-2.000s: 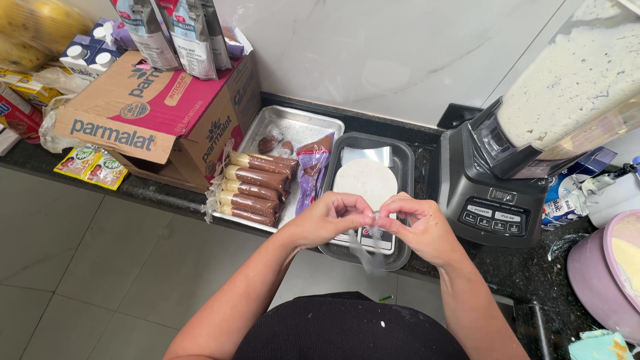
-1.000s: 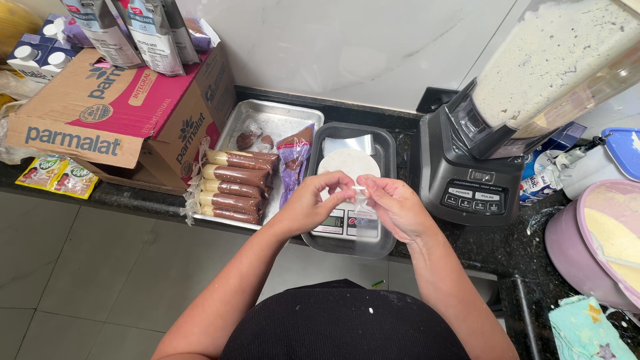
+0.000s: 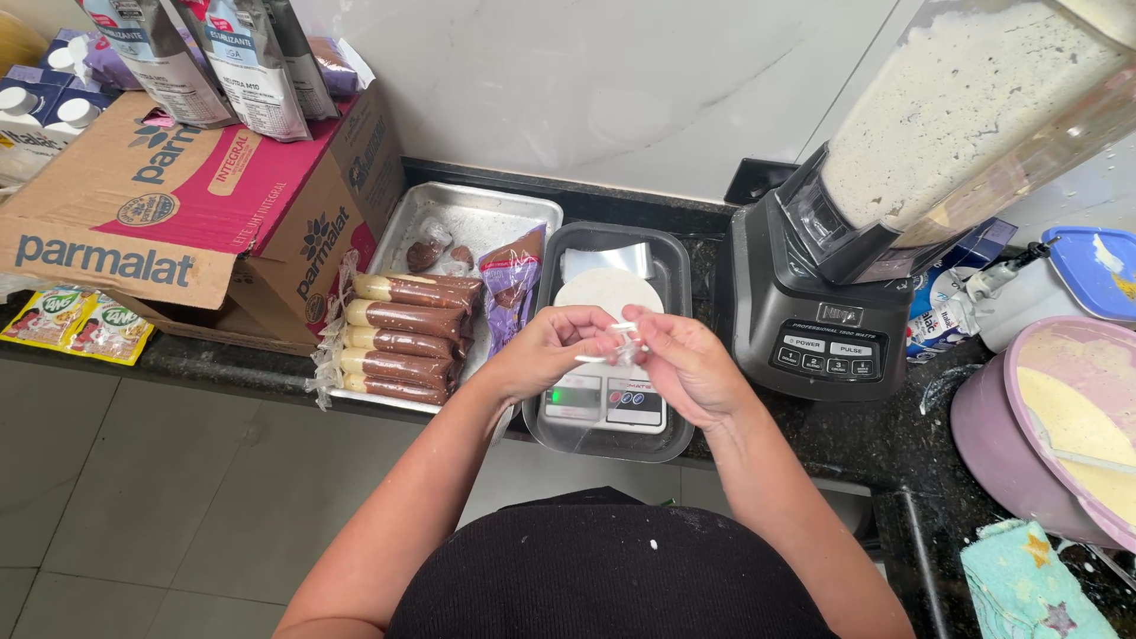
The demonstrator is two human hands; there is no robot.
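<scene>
My left hand [image 3: 555,348] and my right hand [image 3: 688,359] meet over a dark plastic tray [image 3: 679,266], pinching a thin clear plastic bag [image 3: 628,344] between the fingertips. Under them in the tray lies a white digital kitchen scale [image 3: 612,413] with a round plate [image 3: 608,288] and a lit green display. A flat clear plastic packet [image 3: 612,260] lies behind the plate. To the left, a metal tray [image 3: 497,200] holds several filled plastic tubes [image 3: 408,328] of brown and cream contents, a purple chocolate packet [image 3: 515,284] and a small clear bag with brown lumps [image 3: 426,253].
A Ninja blender [image 3: 816,302] with a pale mixture in its jug stands right of the scale. Beyond it are a pink bucket [image 3: 994,435] of cream mixture and a turquoise cloth [image 3: 1021,577]. A Parmalat carton [image 3: 186,204] topped with silver pouches [image 3: 257,71] is at left.
Both hands stay close together over the scale, working the clear plastic with their fingertips. The fingers of the right hand have spread a little. The view has shifted somewhat.
</scene>
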